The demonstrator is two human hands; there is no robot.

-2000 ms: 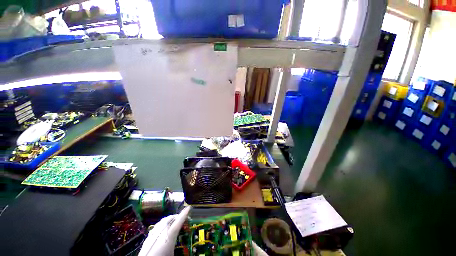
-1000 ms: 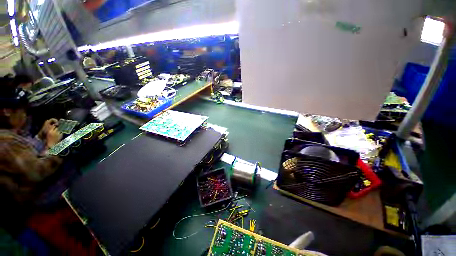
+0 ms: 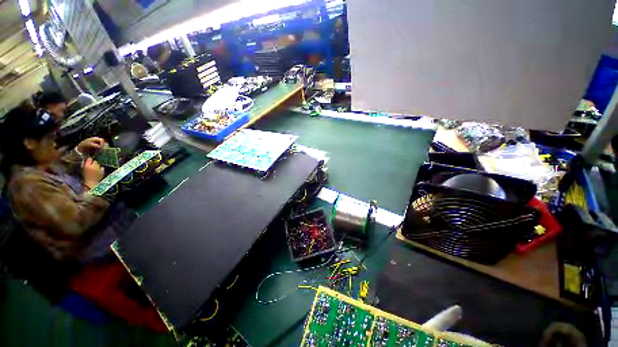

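Observation:
A green PCB panel (image 3: 366, 325) with yellowish edges and silvery dots is cut off by the bottom edge, solder side up and tilted. One white-gloved finger (image 3: 444, 317) shows past its far edge, pointing up and right. By its slant it looks like my left hand, gripping the panel; the rest is hidden. My right hand is not in view. Yellow and dark lead wires (image 3: 349, 272) lie loose beyond the panel. A black wire box (image 3: 310, 234) of red and dark wires stands behind them, beside a silvery solder reel (image 3: 352, 215).
A black separator sheet (image 3: 223, 227) covers a stack at left, with a pale panel (image 3: 253, 149) at its far end. A fume fan (image 3: 471, 217) stands on a brown board at right, before a red tray (image 3: 542, 230). A seated person (image 3: 54, 190) handles boards at far left.
My view has turned left and down. The panel showed its component side two seconds ago and now shows its solder side. A gloved hand beside it has mostly gone out of sight.

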